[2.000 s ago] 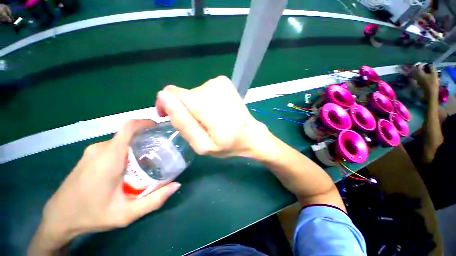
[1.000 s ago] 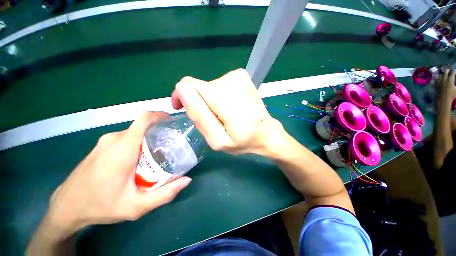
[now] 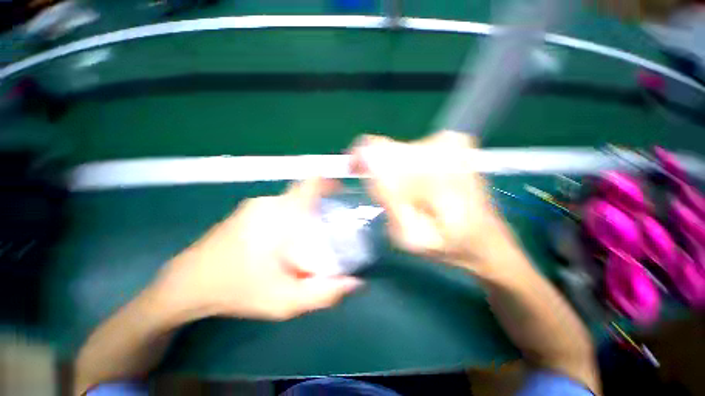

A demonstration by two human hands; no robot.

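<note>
The frame is blurred. My left hand [image 3: 251,259] is wrapped around a clear plastic water bottle [image 3: 346,236] above the green bench. A bit of its red label shows by my fingers. My right hand [image 3: 429,197] is curled at the bottle's upper right end, and its fingers hide that end. I cannot see the cap or tell whether it is on.
Several pink-topped motor units [image 3: 632,286] with trailing wires stand at the right. A white rail [image 3: 232,168] runs behind my hands, with a grey upright [image 3: 495,77] rising from it. The green conveyor [image 3: 255,124] lies beyond. Dark shapes are at the left.
The view has swung left, so hands, bottle and motor units sit farther right in the picture. My hands keep much the same hold on the bottle.
</note>
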